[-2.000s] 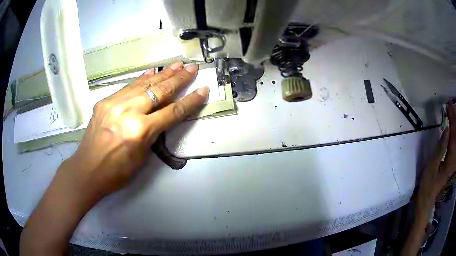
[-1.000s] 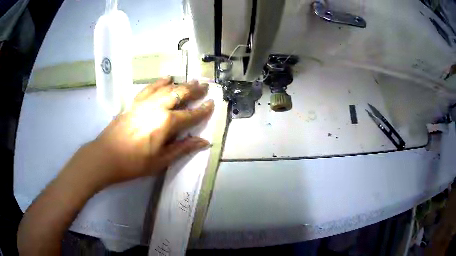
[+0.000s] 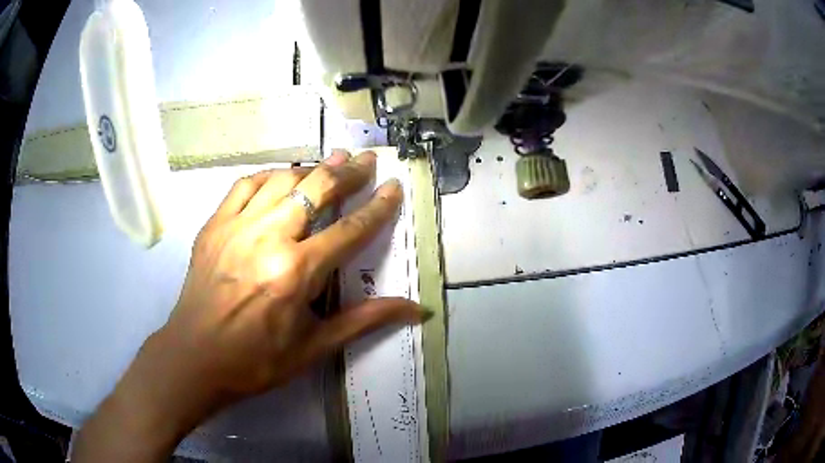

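A long white sewing template (image 3: 384, 380) with handwriting and dotted lines near its edges lies on an olive-beige fabric strip (image 3: 436, 362). Both run from the presser foot (image 3: 412, 140) toward the front table edge and out of the picture's bottom. My left hand (image 3: 271, 262), with a ring, presses flat on the template, fingertips just left of the foot, thumb across to the strip. Fabric also shows along the template's left side. My right hand is not clearly in view; a blurred brownish shape shows at the lower right edge.
The white machine head (image 3: 407, 36) stands above the work, with a ribbed tension dial (image 3: 543, 175) to its right. Black thread snips (image 3: 731, 194) and a small dark strip (image 3: 668, 171) lie right. An olive-beige band (image 3: 226, 131) lies left, partly behind a white elongated piece (image 3: 122, 136).
The template and fabric have turned from lying leftward to running toward the front edge. My left hand moved with them and stays on top. My right hand left its place at the right edge.
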